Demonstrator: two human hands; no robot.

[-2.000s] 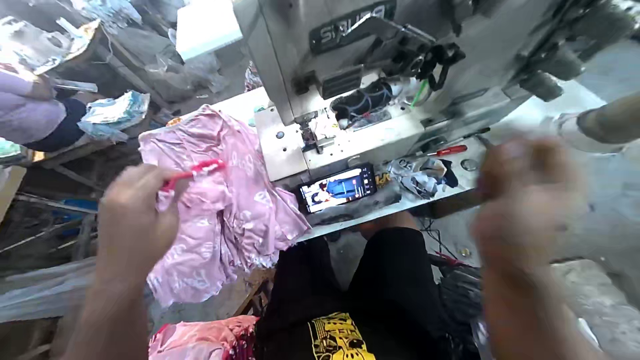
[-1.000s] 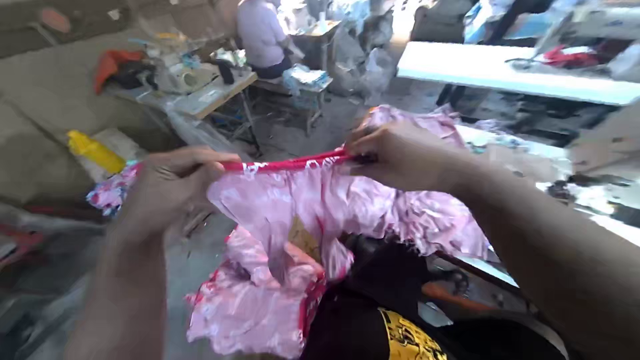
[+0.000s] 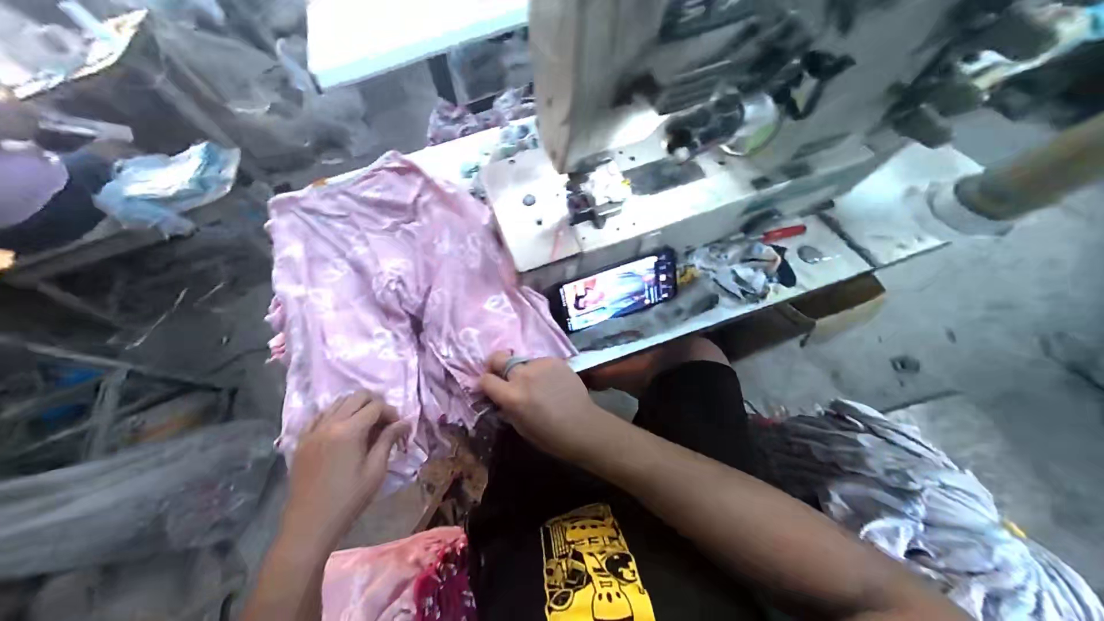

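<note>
Pink printed fabric shorts (image 3: 388,285) lie spread over the left end of the sewing machine's table, their lower edges hanging toward my lap. My left hand (image 3: 345,440) rests on the lower left leg of the shorts, fingers bent over the cloth. With thumb and fingers my right hand (image 3: 526,388), a ring on one finger, pinches the lower edge of the other leg. The industrial sewing machine (image 3: 621,190) stands just beyond, its needle area right of the cloth. More pink fabric with a dark red edge (image 3: 397,573) lies beside my lap.
A lit phone (image 3: 617,289) lies at the table's front edge. Right of it are a crumpled plastic wrapper (image 3: 742,267) and a red-handled tool (image 3: 783,233). A heap of grey-white fabric (image 3: 931,509) sits at lower right. Another table (image 3: 414,34) stands behind.
The red band that both hands held stretched one second ago is out of my hands. Both hands are now down on the pink shorts on the table. The view has swung back to the machine.
</note>
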